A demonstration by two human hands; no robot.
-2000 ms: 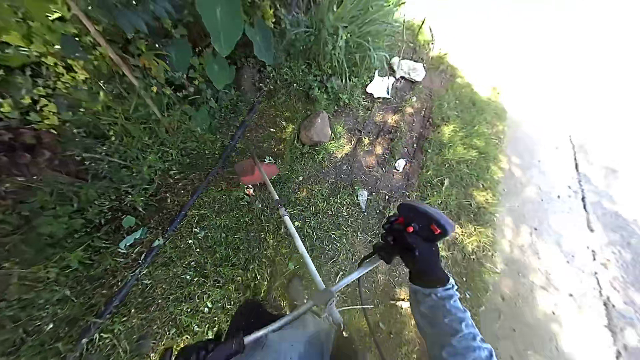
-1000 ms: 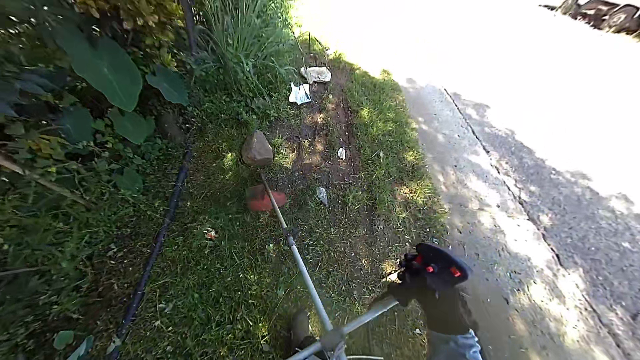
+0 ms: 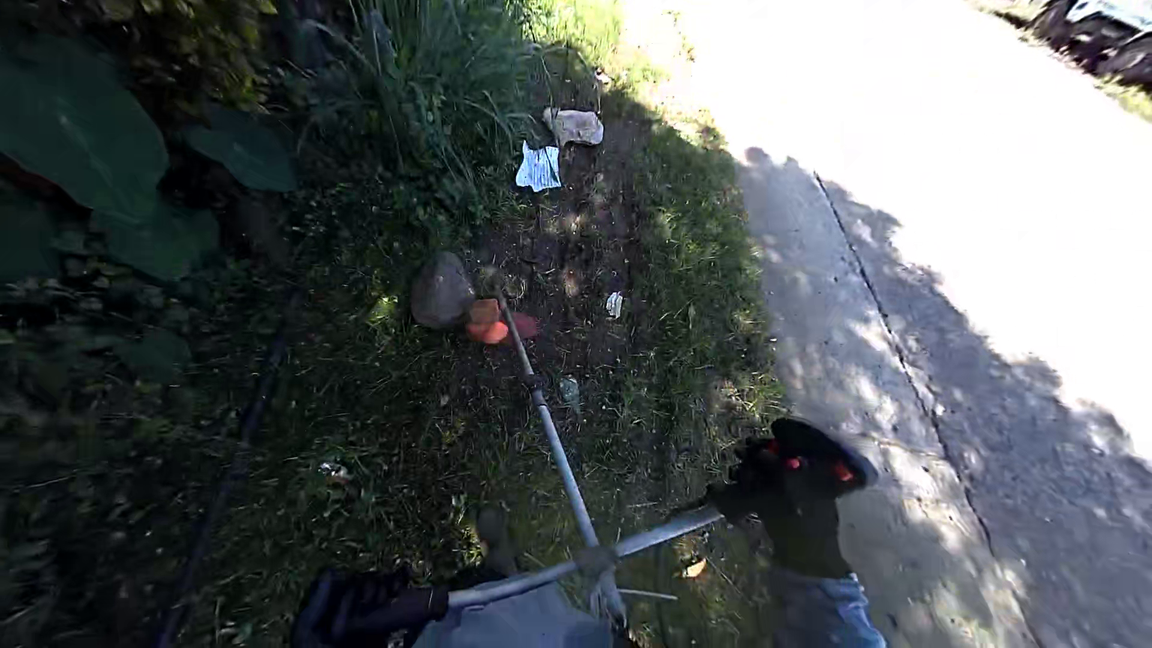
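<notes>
Gloved in black, my right hand [image 3: 778, 490] is closed around the right grip of a brush cutter's handlebar [image 3: 666, 531], by a black control housing with red switches. At the lower left my left hand [image 3: 355, 603], also in a dark glove, is around the other grip. The metal shaft [image 3: 562, 459] runs up from the handlebar clamp to an orange-red guard [image 3: 493, 326] low over the ground. The guard is just right of a large stone [image 3: 443, 290]. The cutting part itself is too blurred to make out.
A dark pipe or hose [image 3: 238, 459] lies in the grass at left, near large-leaved plants [image 3: 81, 135]. White litter [image 3: 539, 168], a pale stone or crumpled bag [image 3: 576, 127] and a smaller scrap [image 3: 614, 304] lie ahead. A concrete road [image 3: 864, 360] borders the right; part of a vehicle shows top right.
The guard end has swung to the right over the ground, from below the stone to its right side. Both hands still hold the handlebar. The view has turned, bringing in more road.
</notes>
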